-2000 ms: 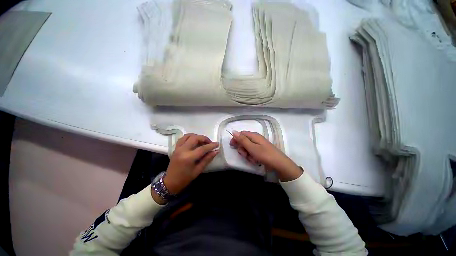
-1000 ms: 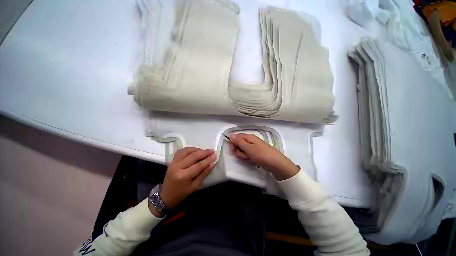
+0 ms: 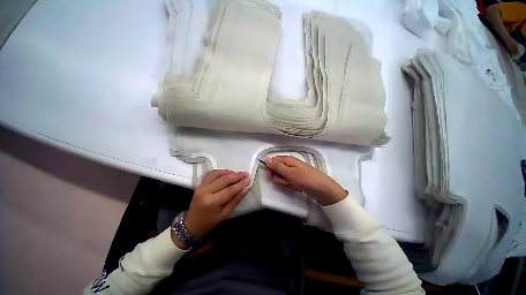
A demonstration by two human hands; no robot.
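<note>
White cut panels [image 3: 230,151] lie at the table's front edge, with a rounded U-shaped cut-out in the middle and a smaller side curve at the left. My left hand [image 3: 216,201] pinches the panel layers at the left side of the cut-out. My right hand [image 3: 297,177] is over the cut-out, closed on small dark snips [image 3: 263,163], mostly hidden in the fist. Their tip points at the inner left edge of the cut-out. The folded-back panel stack [image 3: 225,106], beige with a deep U gap, lies just beyond.
A second panel stack [image 3: 431,127] with grey-beige edges lies at the right and hangs over the front edge of the white table [image 3: 86,86]. Crumpled white pieces [image 3: 455,29] lie at the far right. Part of a person [image 3: 507,34] shows in the top right corner.
Since two seconds ago, my left hand has gone from lying near the cut-out to holding its left edge. The snips' tip has moved against that edge. The view has shifted slightly.
</note>
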